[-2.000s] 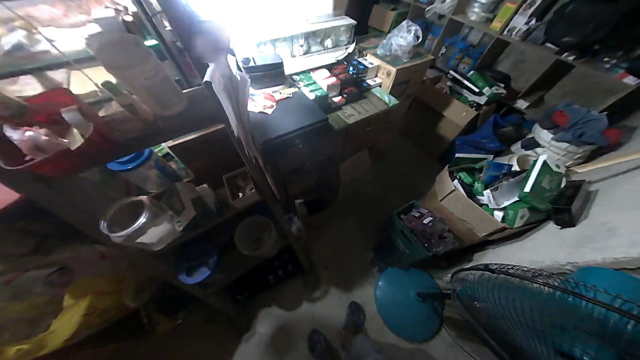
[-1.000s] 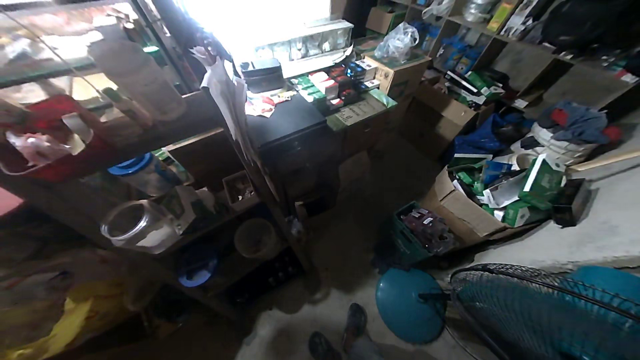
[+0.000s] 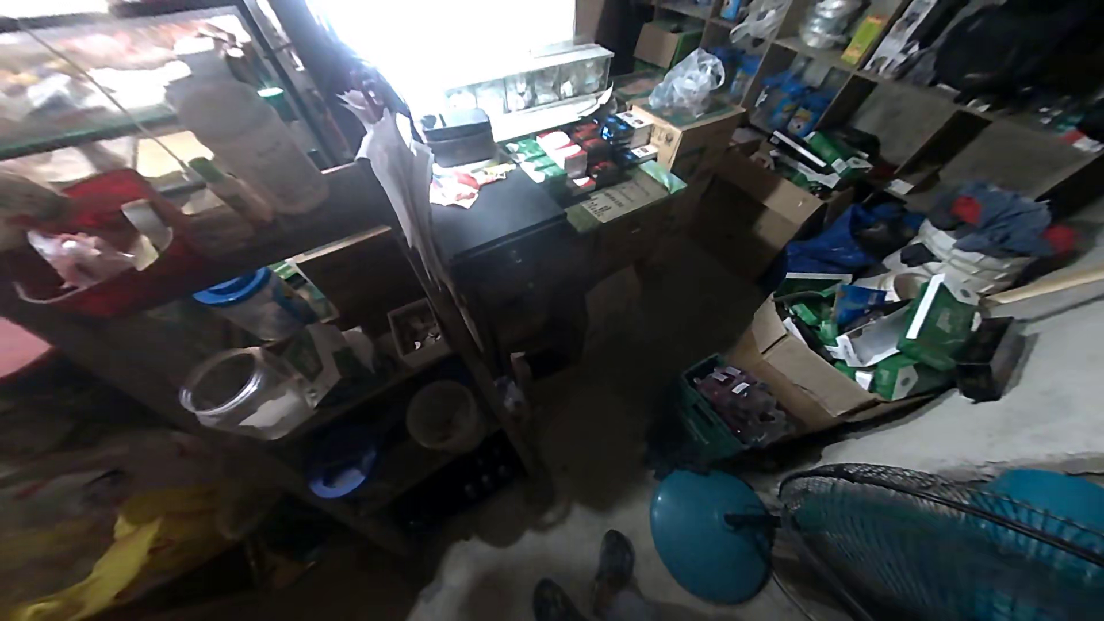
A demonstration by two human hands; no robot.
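Note:
Neither my left hand nor my right hand is in view. At the bottom, my two shoes stand on the concrete floor. Right of them is the round teal base of a fan, with its wire fan guard at the lower right. A dark counter carries small boxes and a black case. On the shelf at left are a clear plastic jar and a jar with a blue lid. Sheets of paper hang by the shelf's upright.
A cardboard box full of green cartons stands at right, beside a green crate of dark packets. Another open cardboard box is behind them. Wooden shelving lines the back right. A yellow plastic bag lies at lower left.

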